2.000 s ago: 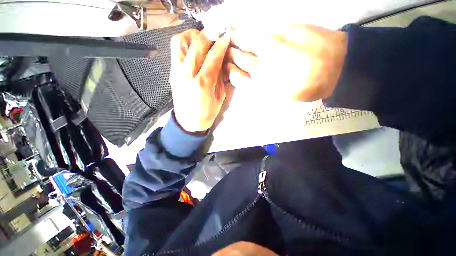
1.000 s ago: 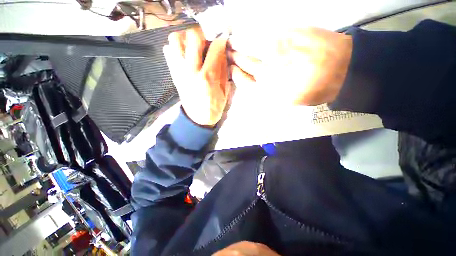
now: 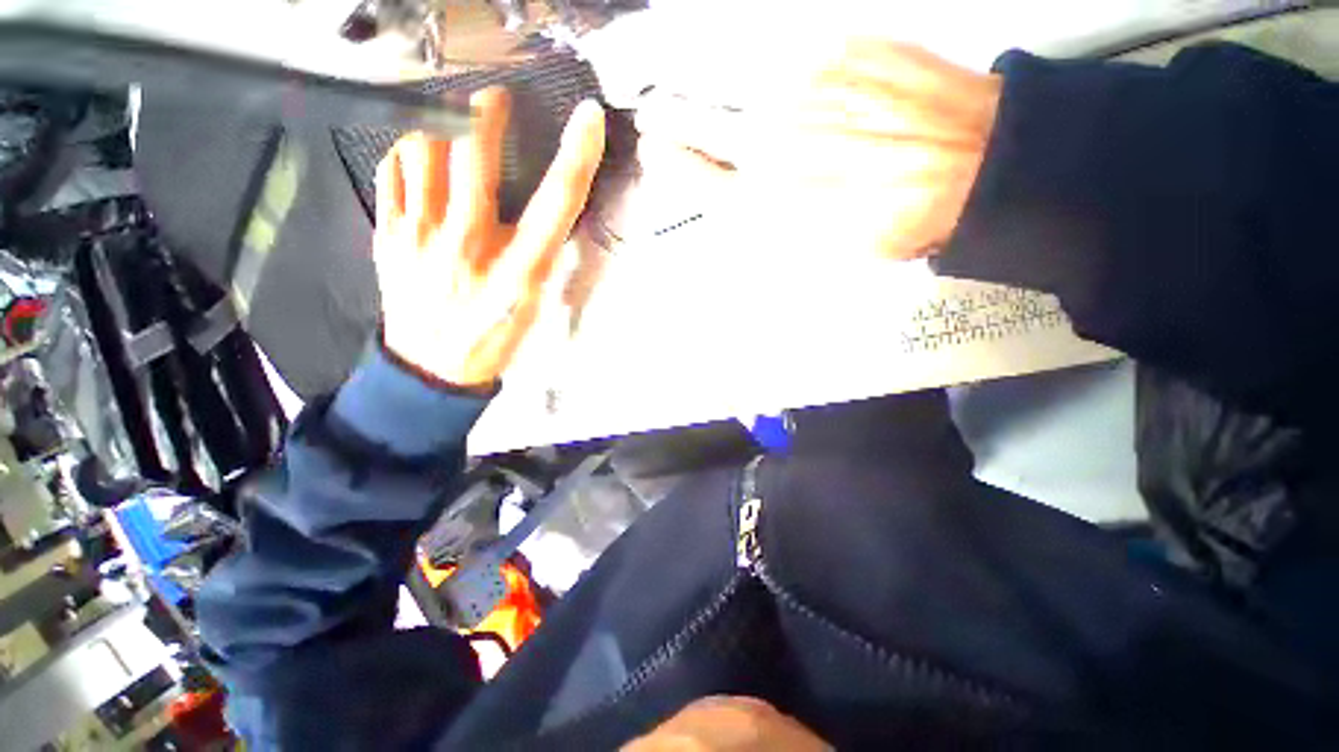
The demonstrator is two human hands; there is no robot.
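The dark mesh back panel [image 3: 331, 221] lies on the bright white table top [image 3: 690, 338], left of the needle area, with a pale greenish strip across it. My left hand [image 3: 477, 243] lies spread over the panel's right part, fingers apart. My right hand [image 3: 881, 147] is bent over the bright table; glare washes out its fingers, so I cannot tell whether it holds anything. A thin dark thread [image 3: 679, 225] shows between the hands. The presser foot and needle are lost in glare.
The grey-white machine head crosses the top, with metal parts [image 3: 426, 30]. Shiny black bags [image 3: 176, 353] are stacked at left. Printed scale marks [image 3: 977, 316] show near my right sleeve. Dark crinkled plastic [image 3: 1212, 470] is at right. An orange item [image 3: 507, 605] is below the table edge.
My left hand has moved left, away from my right hand, and its fingers have spread. My right hand has shifted slightly up and left. A dark thread now shows between them.
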